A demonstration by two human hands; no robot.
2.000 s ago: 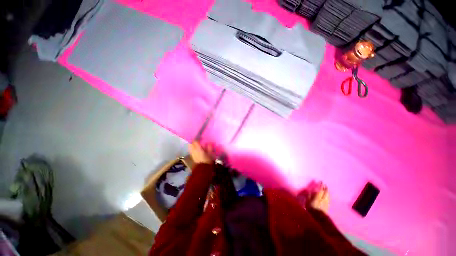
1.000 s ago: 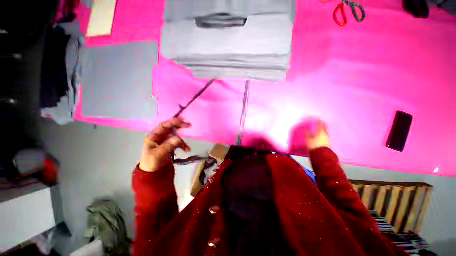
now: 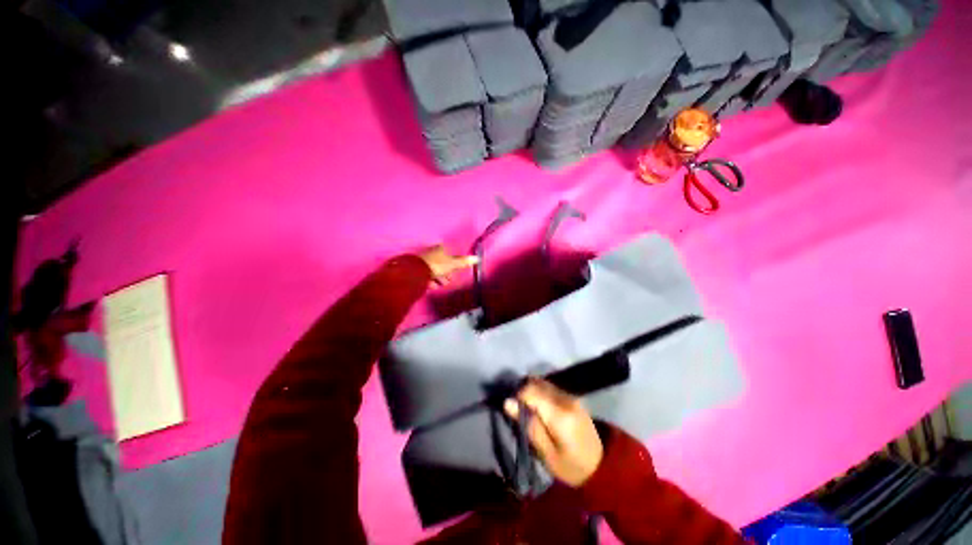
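Note:
The stack of grey cut pieces (image 3: 666, 279) lies on the pink table cover (image 3: 288, 202), with a dark gap between its two halves. My left hand (image 3: 450, 265) reaches past the stack's far edge, fingertips at a dark tie strip (image 3: 479, 287); whether it grips the strip is unclear. A second tie strip (image 3: 551, 226) also extends beyond the far edge. My right hand (image 3: 563, 431) is over the stack's near part, its fingers closed on a dark strip that hangs in a loop. My right hand hides part of the strip.
Tied grey bundles (image 3: 453, 91) stand in a row at the far edge. An orange bottle (image 3: 679, 144), scissors (image 3: 703, 185) and a black lump (image 3: 810, 103) lie beside them. A phone (image 3: 903, 348) lies at right, a cream board (image 3: 144, 357) and large grey sheet (image 3: 176, 498) at left.
The view has moved forward over the table. My left hand has moved from the near side to beyond the stack. My right hand has moved from the bare cover onto a strip at the stack.

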